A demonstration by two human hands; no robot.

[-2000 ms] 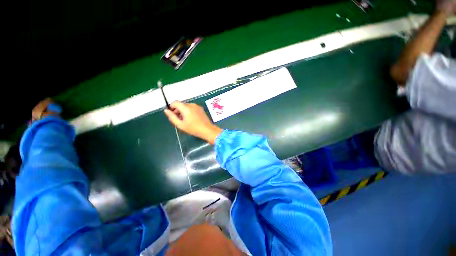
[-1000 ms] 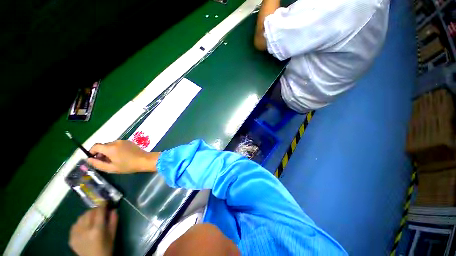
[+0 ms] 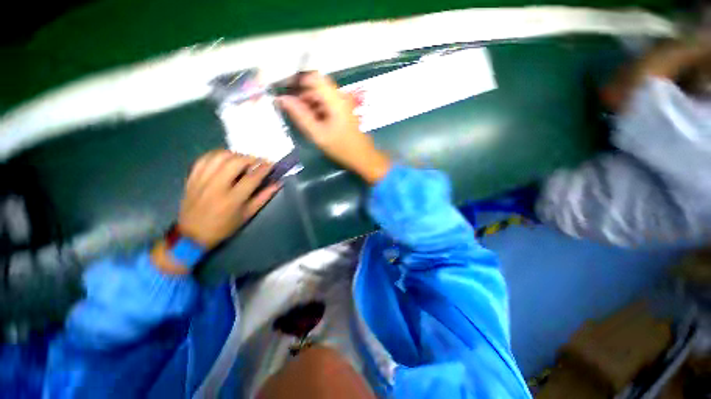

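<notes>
An open phone (image 3: 256,127), blurred and silvery-white, lies on the dark green bench with its far end at the white rail. A dark bar (image 3: 284,166) crosses its near end. My left hand (image 3: 224,195) is at this near end, fingertips on the dark bar. My right hand (image 3: 323,117) is right of the phone's far end, fingers bent around dark tweezers (image 3: 293,81), which are blurred. A white card (image 3: 429,87) lies right of my right hand, its red pieces (image 3: 355,99) partly hidden by that hand.
The white rail (image 3: 405,33) runs along the bench's far side, with a green belt (image 3: 156,35) beyond it. Another person's grey-white sleeve (image 3: 663,132) is at the right. A blurred pale object (image 3: 15,218) is at the left edge.
The view has turned. My left hand has come to the phone's near end. The phone now looks whiter and lies more upright in the picture. My right hand stays near the far end with the tweezers.
</notes>
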